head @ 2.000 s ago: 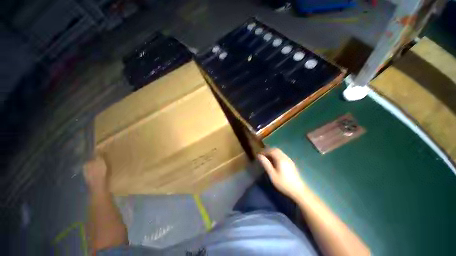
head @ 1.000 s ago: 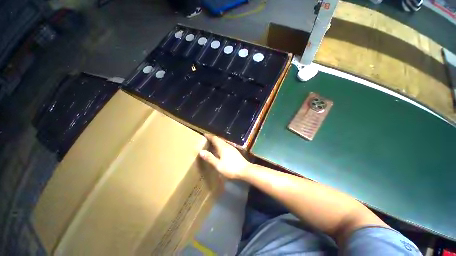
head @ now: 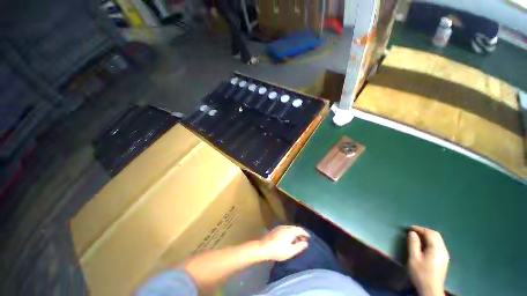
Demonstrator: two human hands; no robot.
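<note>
A brown cardboard carton (head: 167,196) stands tilted in view at the left, with closed flaps and print on its near side. No hand touches it. My left hand (head: 286,243) is over my lap, right of the carton, fingers loosely curled, with nothing seen in it. My right hand (head: 427,254) is low over the green bench (head: 375,191) at its front edge, thumb and fingers bent and apart, with nothing seen in it. A rose-gold smartphone (head: 335,165) lies alone on the bench.
A black tray (head: 248,133) with white-dotted pieces rests on a carton beyond the brown carton. Dark stacked trays (head: 133,133) are left of it. A white post (head: 358,58) rises at the bench's back edge, with cardboard (head: 439,92) behind. A person's legs (head: 234,29) show far off.
Both hands are off the carton. My left hand has come in to my lap; my right hand has moved right, over the bench. The view has shifted, and the carton sits higher in it.
</note>
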